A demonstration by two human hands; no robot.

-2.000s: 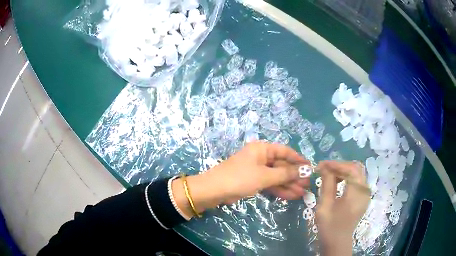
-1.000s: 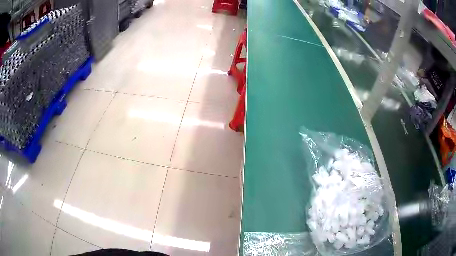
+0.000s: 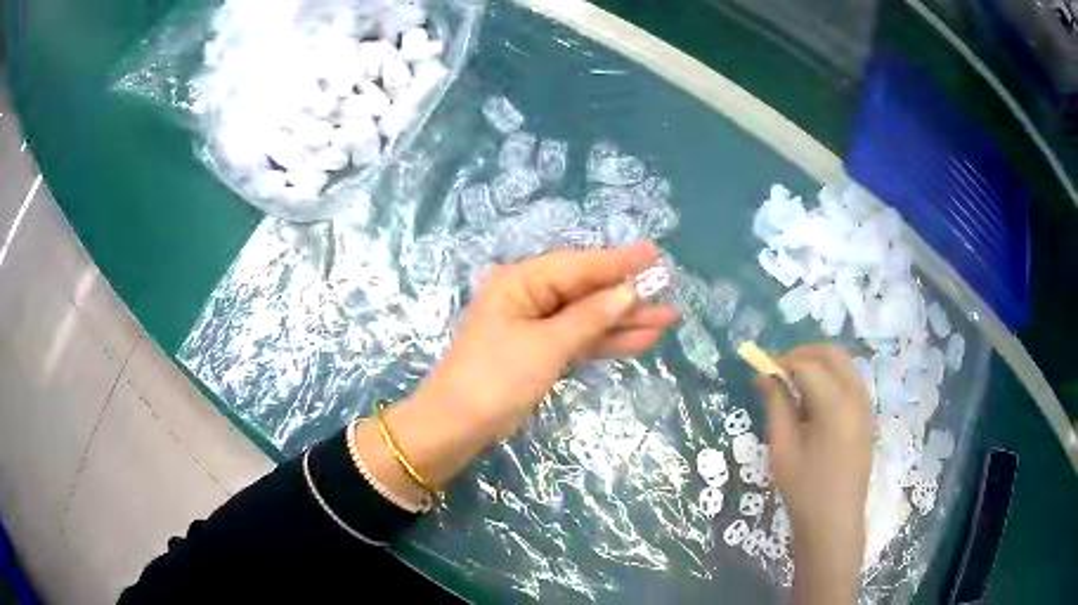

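Note:
My left hand (image 3: pixel 532 325) holds a small white holed piece (image 3: pixel 651 280) between thumb and fingertips, above the clear parts. My right hand (image 3: pixel 824 414) is to its lower right, apart from it, closed around a slim pale yellow stick (image 3: pixel 762 358) whose tip points up and left. Most of the stick is hidden by the fingers. More white holed plates (image 3: pixel 751 505) lie loose just left of my right wrist. Clear ribbed housings (image 3: pixel 538 219) lie spread in the middle, partly behind my left hand. Milky white caps (image 3: pixel 857 260) are piled at the right.
An open clear bag heaped with white parts (image 3: pixel 319 95) stands at the upper left. A shiny wrinkled plastic sheet (image 3: pixel 307 319) covers the green bench (image 3: pixel 106 142). A blue slatted basket (image 3: pixel 946 195) is at the upper right, and a narrow black object (image 3: pixel 985 526) at the lower right.
One second ago the view showed the floor and bag; now it is back on the parts. Compared with two seconds ago, my hands are farther apart and the stick shows clearly.

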